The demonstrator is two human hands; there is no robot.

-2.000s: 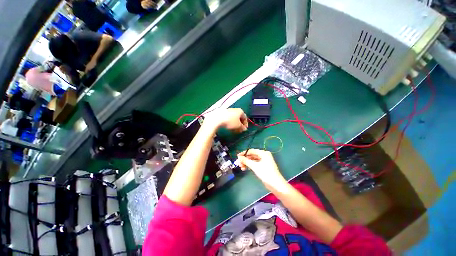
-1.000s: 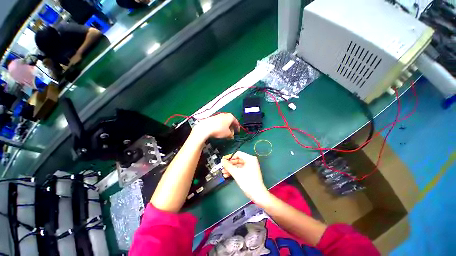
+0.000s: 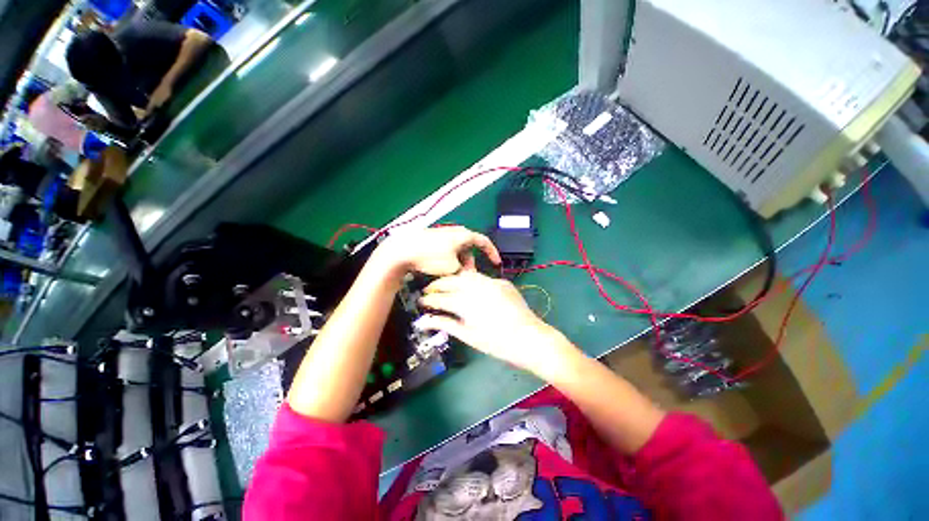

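Observation:
The black power adapter with a white label lies on the green bench just beyond my hands. The black test fixture lies in front of me, with white connectors along its right edge. My left hand is bent over the fixture's upper right, its fingers curled. My right hand is beside it, fingers bent over the connectors. The fingertips are close together and hide whatever is between them, so I cannot tell what they hold. A yellow rubber band lies partly behind my right hand.
The toggle clamp and clear pressure plate stand left. Red wires loop to the cream power supply. A bagged unit lies at the back. White foam trays are left; an open carton is below the bench.
My right hand has moved up and left from the fixture's lower right edge to beside my left hand. It now partly covers the rubber band. The view has shifted slightly.

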